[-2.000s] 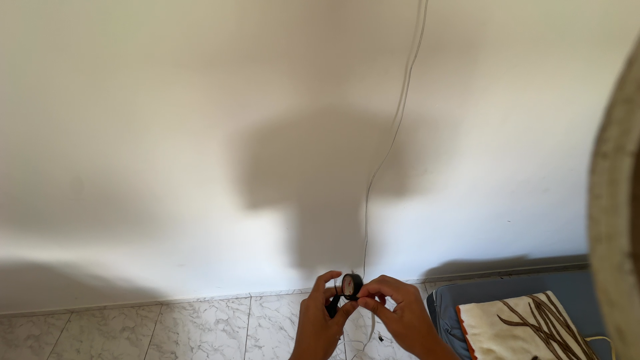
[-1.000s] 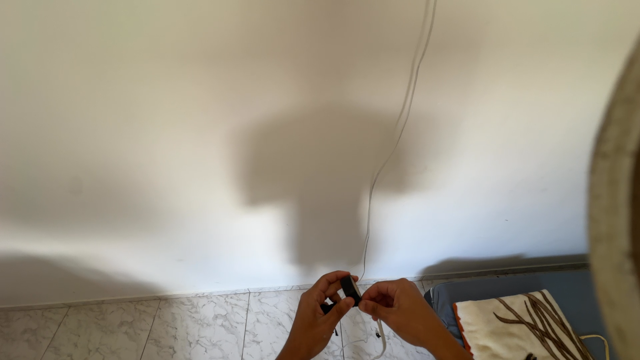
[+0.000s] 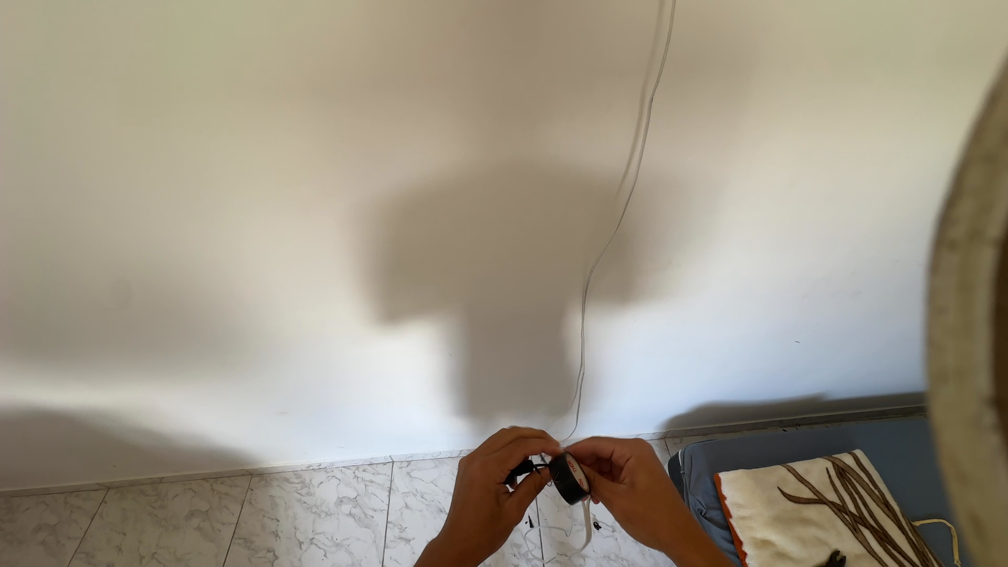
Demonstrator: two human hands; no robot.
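At the bottom centre, a roll of black electrical tape sits between my two hands, its printed core side facing right. The fingers of my right hand grip the roll. My left hand pinches a dark cable or connector just left of the roll; its exact shape is partly hidden by the fingers. A thin white wire runs down along the wall to my fingertips. Below the roll hangs a pale cable.
The white wall meets a marble-patterned tile floor. At the lower right, a blue mattress carries a cream cloth with brown stripes. A pale curved edge stands close at the far right. Small dark scraps lie on the floor.
The tape roll has turned, so its printed side now faces right. My left hand's fingers have come over closer to my right hand's fingertips.
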